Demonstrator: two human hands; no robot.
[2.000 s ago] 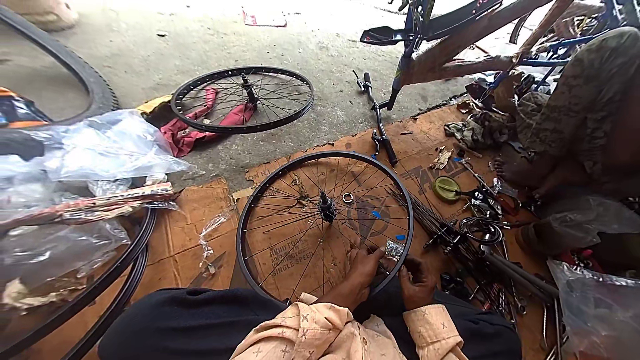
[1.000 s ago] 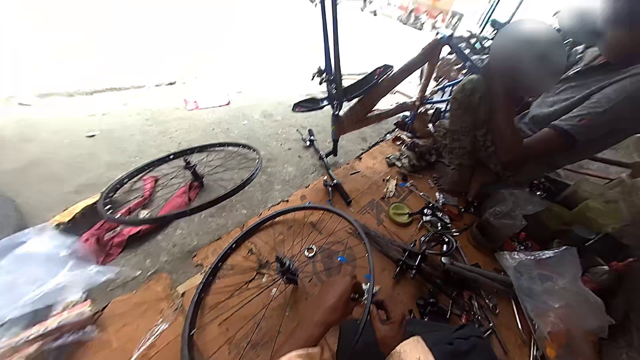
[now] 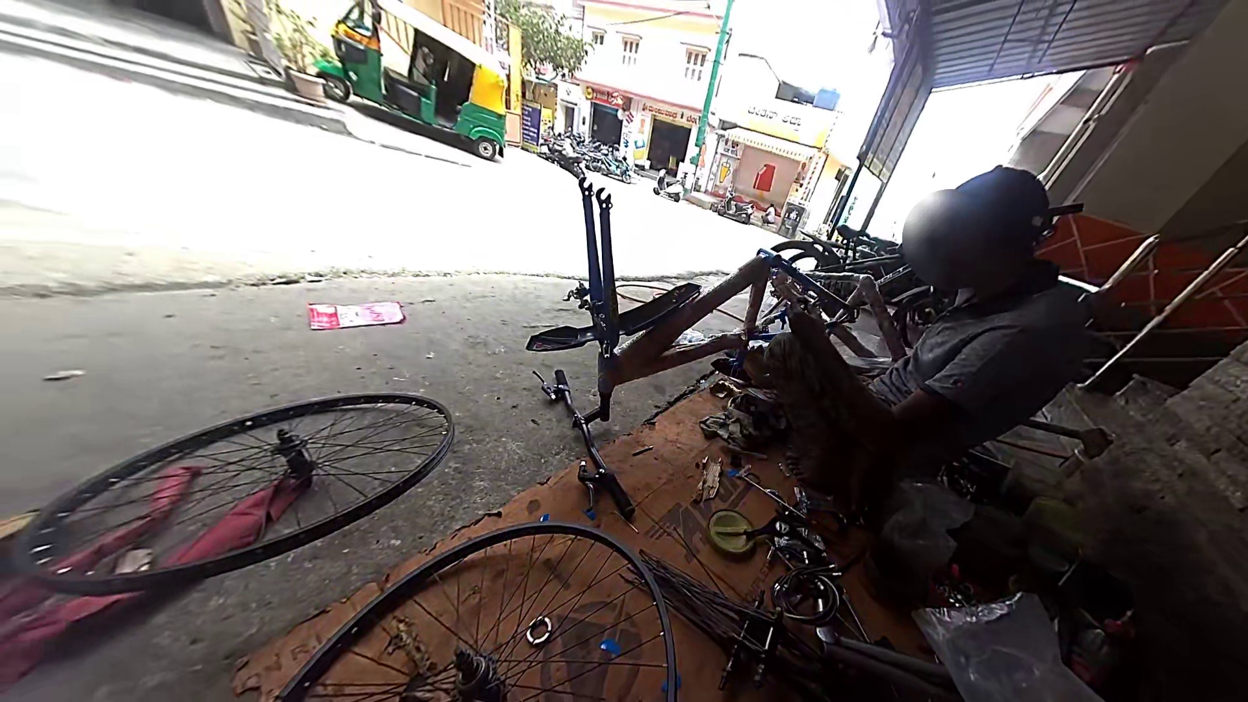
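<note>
Neither of my hands shows in the head view at this moment. A spoked bicycle wheel [image 3: 667, 624] lies on a brown cardboard sheet [image 3: 585, 492] at the bottom, its hub [image 3: 478, 675] near the lower edge. Through its spokes a small metal ring [image 3: 538, 630] and a blue scrap [image 3: 610, 647] show on the cardboard. A second wheel [image 3: 444, 453] rests on a red cloth [image 3: 234, 531] on the concrete at the left. A handlebar [image 3: 588, 444] lies beyond the near wheel, partly on the cardboard. Right of that wheel lies a bundle of thin dark rods [image 3: 697, 600].
A co-worker [image 3: 985, 341] sits at the right behind a wrapped blue bicycle frame [image 3: 673, 341]. Cables [image 3: 807, 593], a green round container [image 3: 731, 534] and a clear plastic bag [image 3: 1004, 648] lie nearby. Steps [image 3: 1160, 429] stand at the far right; an auto-rickshaw [image 3: 424, 83] is on the street.
The view has tilted up and swung toward the street. My hands, earlier at the near wheel's right rim, have passed out of sight.
</note>
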